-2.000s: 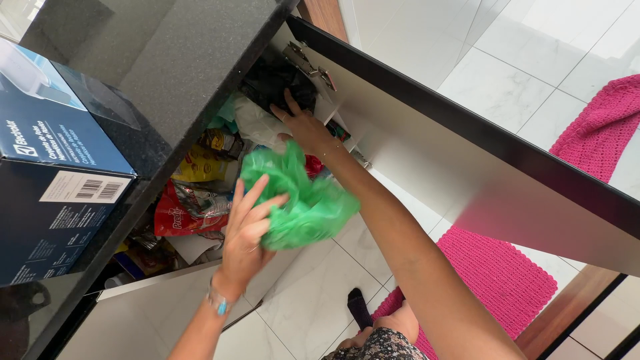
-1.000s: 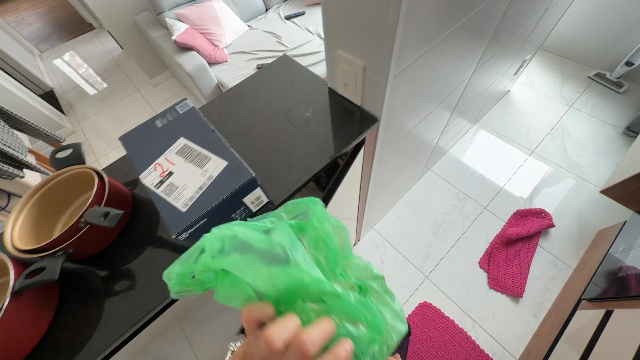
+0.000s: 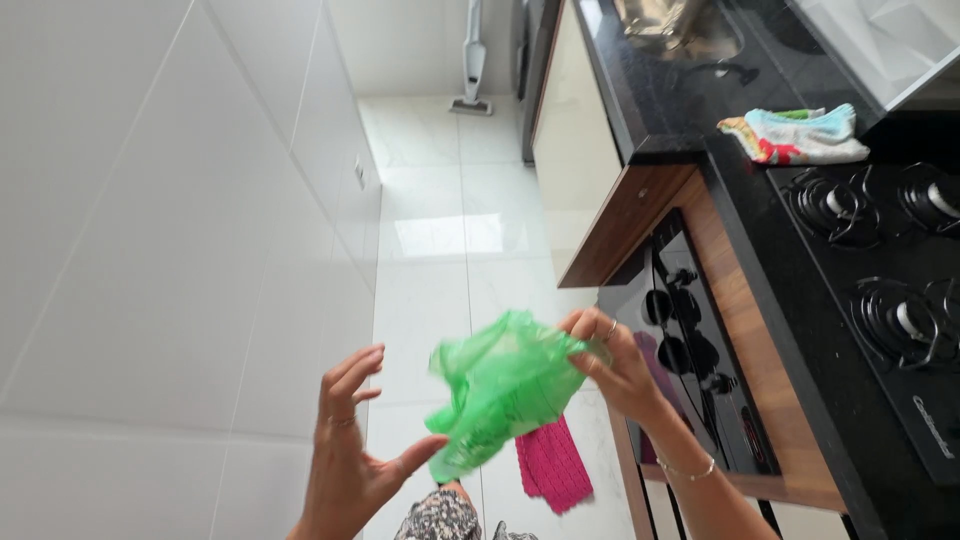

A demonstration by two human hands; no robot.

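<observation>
A crumpled green plastic bag point(image 3: 510, 382) hangs in front of me above the floor, slightly blurred. My right hand point(image 3: 611, 360) pinches its right edge between thumb and fingers. To the left of the bag is my left hand point(image 3: 360, 442), its fingers spread and holding nothing. The left thumb tip is close to the bag's lower left edge; whether they touch cannot be told.
A black countertop point(image 3: 757, 247) with a gas cooktop point(image 3: 847, 255), a folded cloth point(image 3: 810, 139) and a sink point(image 3: 679, 30) runs along the right, above a built-in oven point(image 3: 697, 352). A pink mat point(image 3: 555, 465) lies below. A white wall point(image 3: 165, 225) stands left; a floor vacuum point(image 3: 472, 75) is farther back.
The view has swung from the open drawer, past the counter with the box, to the cooktop side. My left hand, on the green bag two seconds ago, is now off it; my right hand now holds it.
</observation>
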